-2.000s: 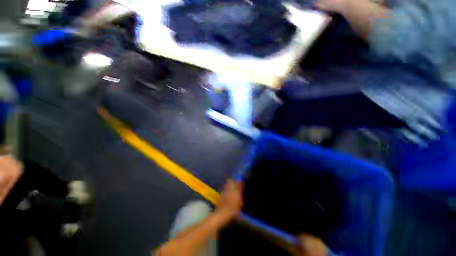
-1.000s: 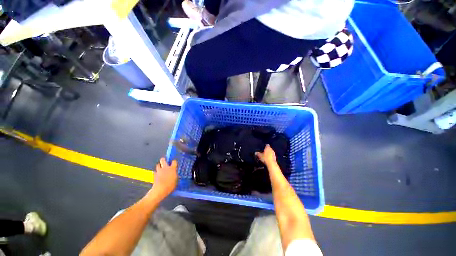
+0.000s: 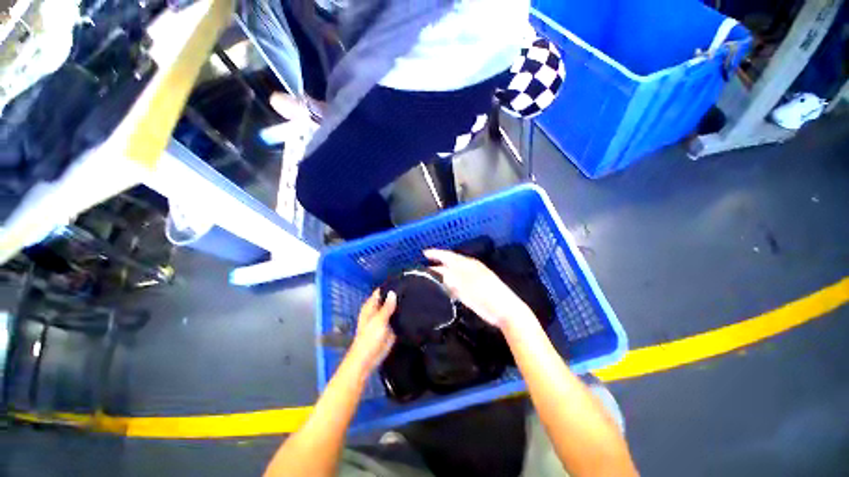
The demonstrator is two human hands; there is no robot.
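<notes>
A rounded black sewn piece (image 3: 419,303) with a pale edge line is held above the other black pieces (image 3: 453,361) in the slotted blue plastic basket (image 3: 582,270). My left hand (image 3: 374,324) grips its left side, thumb on top. My right hand (image 3: 470,284) is at its upper right, fingers at the pale edge; whether these fingers grip it cannot be told. The other black pieces lie in a loose dark pile, and single ones are hard to make out.
A person in dark trousers (image 3: 382,140) sits on a checkered stool (image 3: 537,79) just beyond the basket. A solid blue bin (image 3: 605,112) stands at the upper right. A white table leg (image 3: 233,210) and table edge are at the left. A yellow line (image 3: 735,331) crosses the grey floor.
My left hand has left the basket's rim and now holds a black piece. My right hand has come up from the pile to that piece. The basket appears turned and lower in view.
</notes>
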